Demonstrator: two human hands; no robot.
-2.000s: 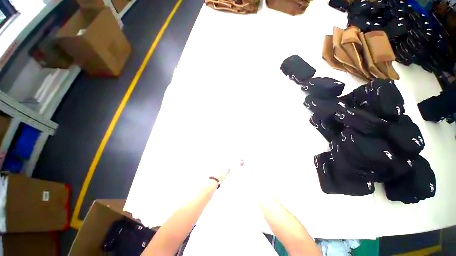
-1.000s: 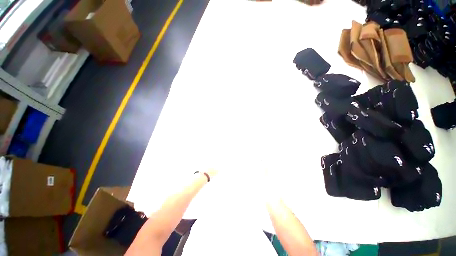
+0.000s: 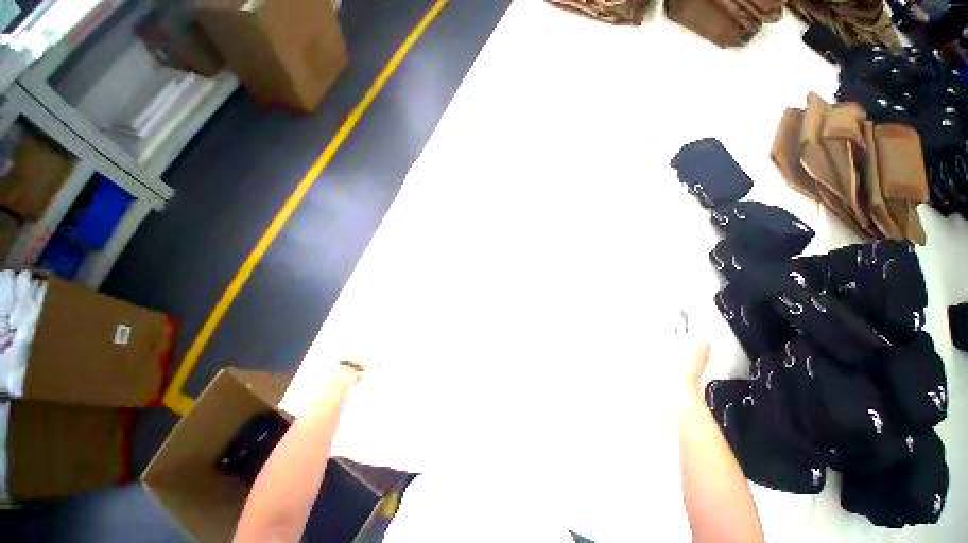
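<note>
A white sheet lies at the near left edge of the white table; its lower edge shows, but the rest merges with the bright tabletop. My left hand is over the sheet's left side, washed out by glare past the dark wristband. My right hand is at the right, palm area faint, just left of the black bags. The glare hides whether either hand grips the sheet. A pile of small black bags with light zip pulls lies to the right.
Brown bag pieces lie beyond the black pile, and more brown pieces lie at the far end. An open carton with black items stands at the table's left edge. Stacked cartons stand farther left, beside a yellow floor line.
My hands have moved apart, the left to the left and the right towards the black bags. The view has shifted, so the table's things appear lower and farther right.
</note>
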